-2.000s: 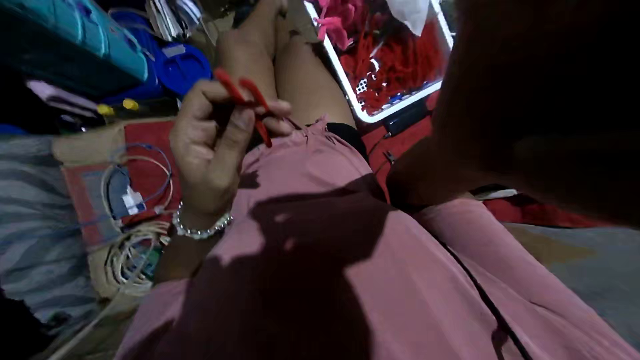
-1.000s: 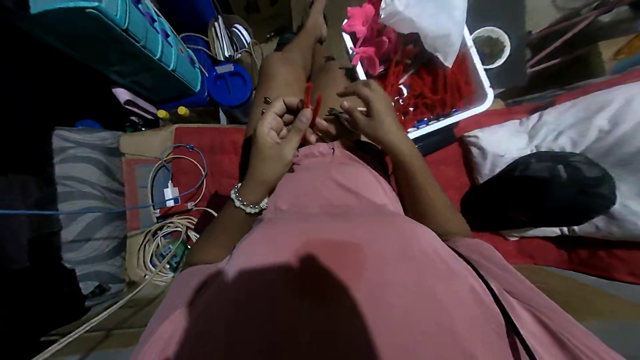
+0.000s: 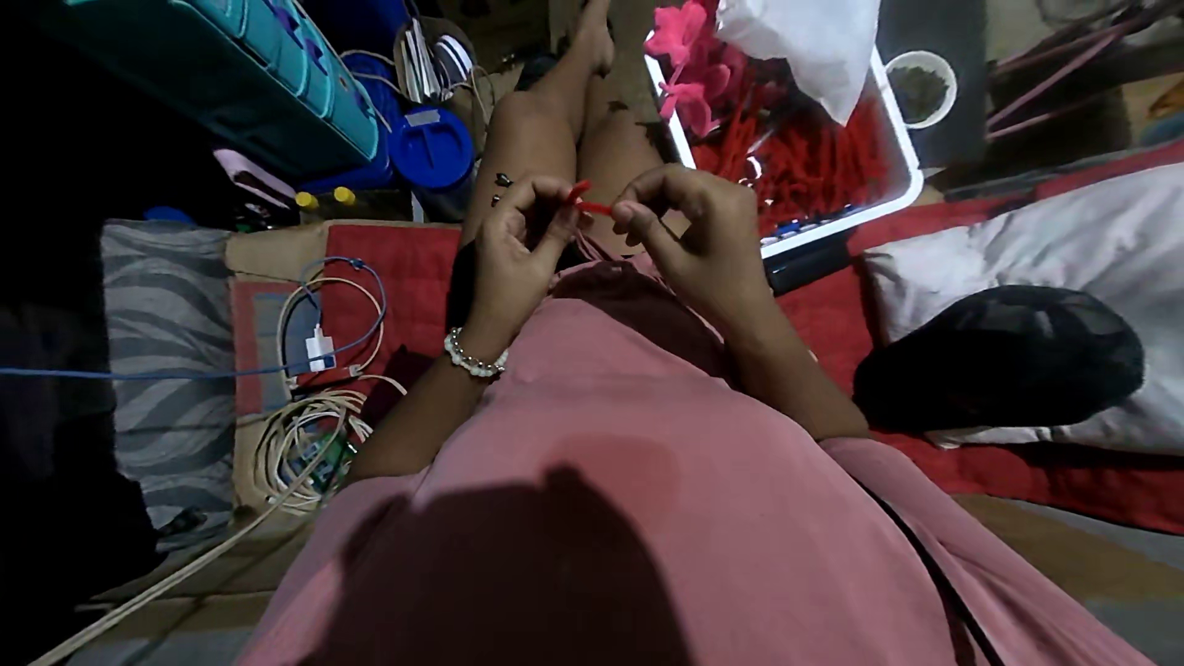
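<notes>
Above my lap, my left hand [image 3: 525, 250] pinches a short red fuzzy strip [image 3: 597, 208], perhaps a pipe cleaner, between thumb and fingers. The strip's right end is between the thumb and forefinger of my right hand [image 3: 696, 231]. One part of it sticks up at a slant by my left thumb. Small dark objects [image 3: 502, 180] lie on my thigh beside the left hand. Beyond my right hand, a white-rimmed tray [image 3: 911, 185] holds many red fuzzy strips [image 3: 823, 153], pink flower shapes [image 3: 689, 55] and a white plastic bag [image 3: 809, 46].
A black rounded object [image 3: 999, 356] rests on a white pillow [image 3: 1045, 231] at right. Coiled cables [image 3: 310, 444] and a white plug [image 3: 320, 349] lie at left. Farther off are a blue round lid [image 3: 432, 148], teal drawers [image 3: 240, 83] and a white round container [image 3: 948, 88].
My right arm, a large dark shape at the right two seconds ago, has come in beside my left hand. The red strip, upright a second ago, now runs sideways between both hands.
</notes>
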